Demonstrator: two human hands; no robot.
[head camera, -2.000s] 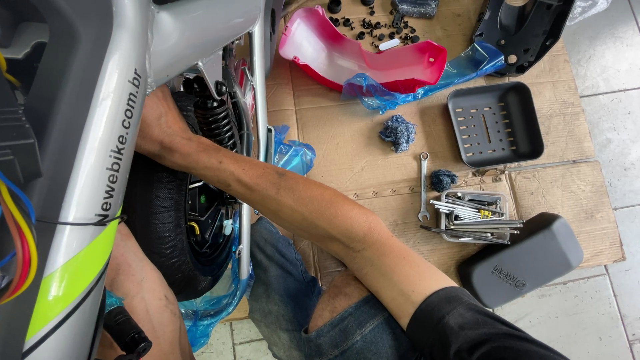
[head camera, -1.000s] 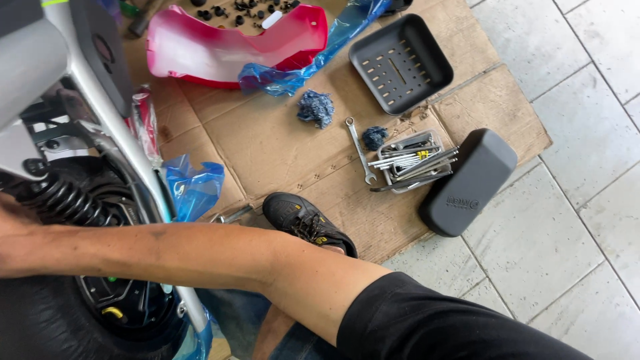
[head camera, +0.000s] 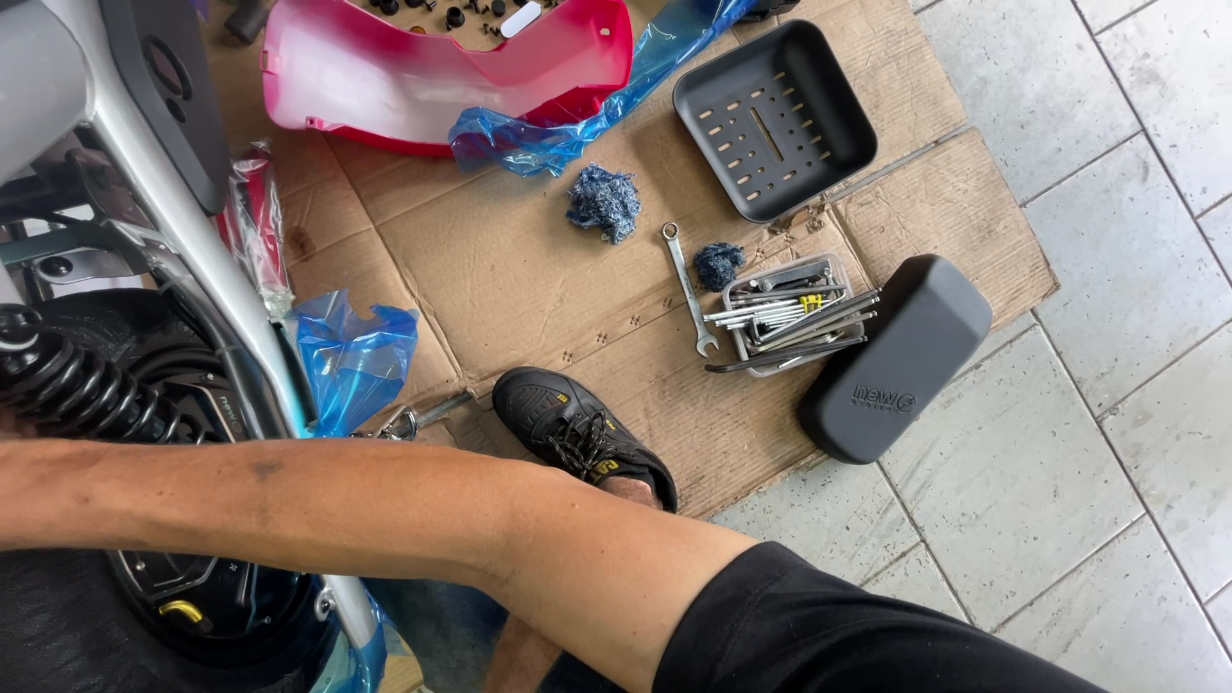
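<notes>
My right forearm reaches left across the view, over the rear wheel (head camera: 58, 616) and frame tube (head camera: 192, 221) of an electric motorbike or scooter; its hand lies outside the left edge. My left hand does not show either. Beside the arm, at the left, is a black coil-spring shock absorber (head camera: 87, 385). A wheel hub (head camera: 202, 597) with a yellow part shows below the forearm. A combination wrench (head camera: 688, 289) lies on the cardboard, left of a clear plastic box (head camera: 842, 279) full of hex keys and other metal tools.
On the cardboard (head camera: 500, 279) lie a pink fairing (head camera: 385, 87), blue plastic film (head camera: 520, 140), two wads of blue cloth fibre (head camera: 604, 202), a slotted black tray (head camera: 837, 135) and small black fasteners. A dark grey case (head camera: 895, 361) overlaps the cardboard's edge. My shoe (head camera: 577, 423) stands near the frame.
The view has swung to the right, and the shoe has come into sight. The forearm still reaches over the wheel. The wrench, tool box and tray lie as before on the cardboard.
</notes>
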